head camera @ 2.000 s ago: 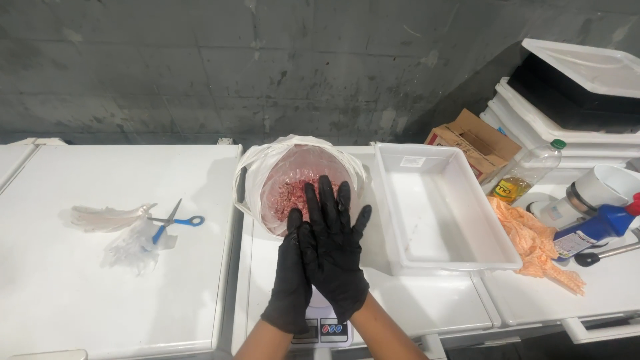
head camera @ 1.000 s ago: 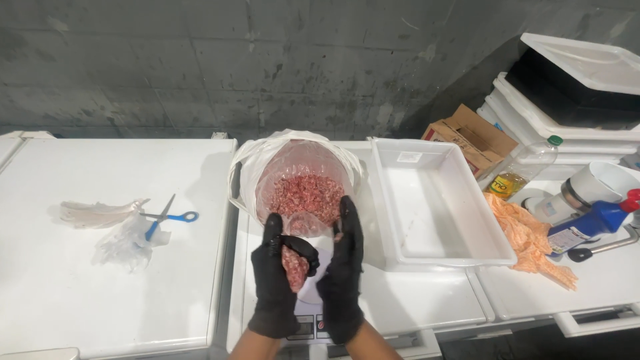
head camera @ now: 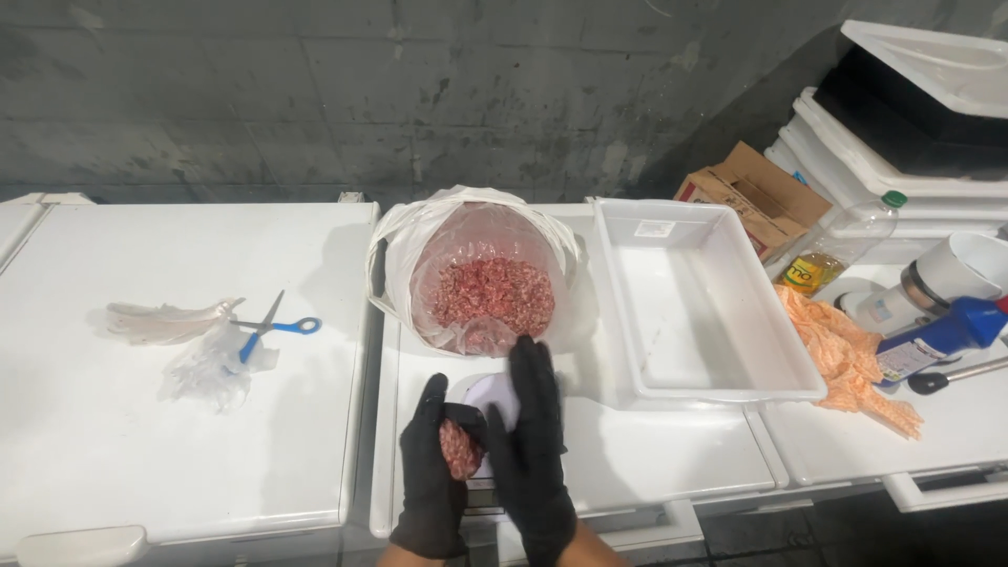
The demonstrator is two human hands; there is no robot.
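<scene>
Both hands wear black gloves. A lump of ground meat [head camera: 460,450] lies in my left hand [head camera: 433,472], its fingers curled around it. My right hand [head camera: 531,453] is beside it to the right, upright with fingers extended, holding nothing. Below and behind the hands is a kitchen scale [head camera: 492,398] with a round plate, partly covered by them. Just beyond stands a plastic-lined container [head camera: 402,276] with loose ground meat [head camera: 496,291] inside. To its right is a white plastic tub [head camera: 701,315] with nothing in it.
Blue-handled scissors [head camera: 272,324] and crumpled plastic [head camera: 209,366] lie on the left white lid [head camera: 118,449]. At right are an orange cloth [head camera: 843,354], an oil bottle [head camera: 835,244], a blue bottle [head camera: 937,339], a cardboard box [head camera: 756,193] and stacked white bins [head camera: 866,157]. A dark wall [head camera: 315,94] stands behind.
Two seconds ago my hands were pressed together over the container's near edge; they have since parted and moved nearer to me. The meat lump, hidden then, shows in my left hand.
</scene>
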